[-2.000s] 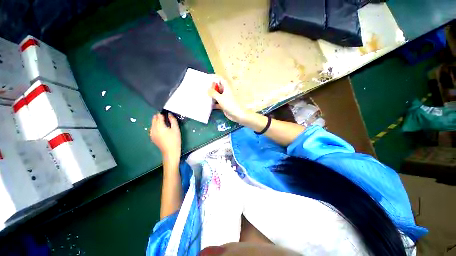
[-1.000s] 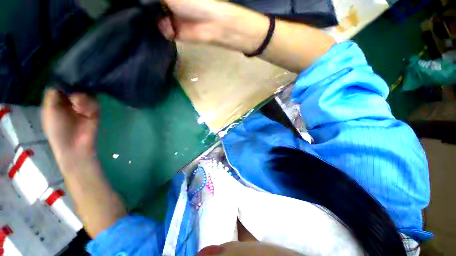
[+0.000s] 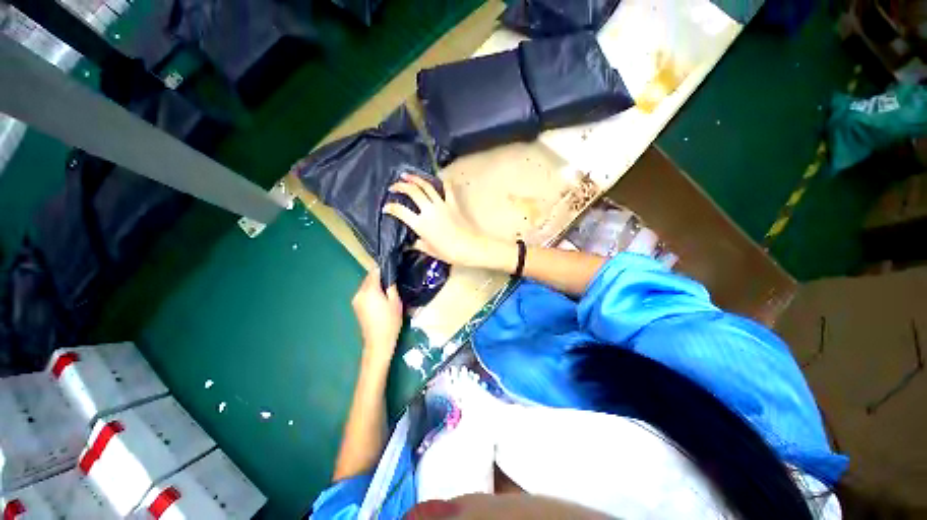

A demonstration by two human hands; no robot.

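A black poly mailer [image 3: 358, 175] lies on the tan board at its left end, its plastic creased and its near end gathered. My left hand [image 3: 378, 310] grips the near edge of the mailer between thumb and fingers. My right hand [image 3: 435, 221] presses on the mailer's right side with its fingers spread. A dark shiny part of the plastic [image 3: 422, 276] shows below my right hand. No white box shows in the mailer; its contents are hidden. Packed black parcels [image 3: 478, 106] lie in a row just beyond it.
White product boxes with red bands [image 3: 132, 462] stand at the lower left. A grey metal post [image 3: 152, 142] slants in at the upper left, with more black parcels [image 3: 239, 46] beyond. An open brown carton [image 3: 701, 229] with pale packets is at the bench's right edge.
The mailer has come down from the air onto the tan board, and both hands have lowered with it. The view has shifted, so the post and the parcels on the board show more.
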